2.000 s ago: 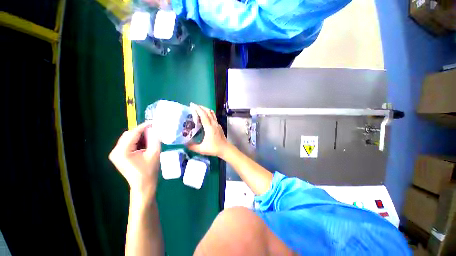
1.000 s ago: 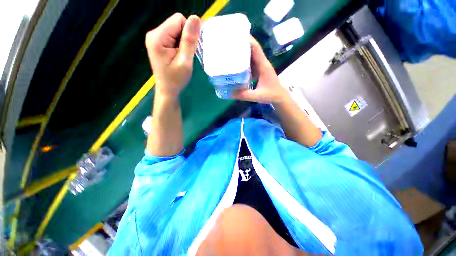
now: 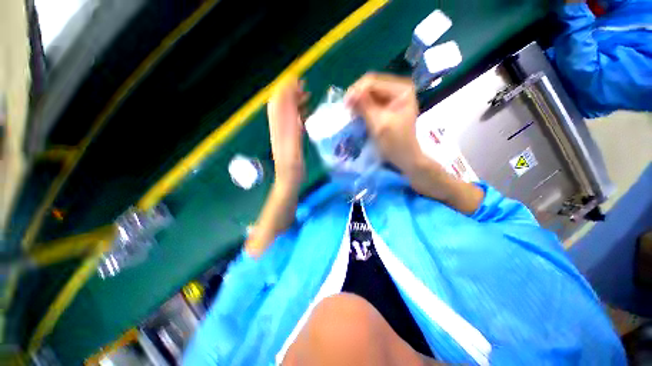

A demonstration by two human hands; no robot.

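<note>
A white-ended retail box (image 3: 330,120) in clear, crinkled plastic film is in front of my chest, its dark printed side facing down and right. My right hand (image 3: 386,107) is at its upper right, the fingers pinched on the film at its top corner. My left hand (image 3: 286,118) is upright just left of the box, blurred; a narrow gap seems to lie between them, and whether it touches the film cannot be told.
Two white-ended boxes (image 3: 442,57) stand on the green surface (image 3: 207,207) at upper right, one wrapped box (image 3: 246,172) left of my forearm. Glossy wrapped items (image 3: 132,239) lie near the yellow line. The silver sealing machine (image 3: 525,136) and another person's blue sleeve (image 3: 608,61) are at right.
The held box has moved lower and looks smaller. My right hand has gone from its side to its top corner. My left hand has moved right and down. The view has shifted slightly.
</note>
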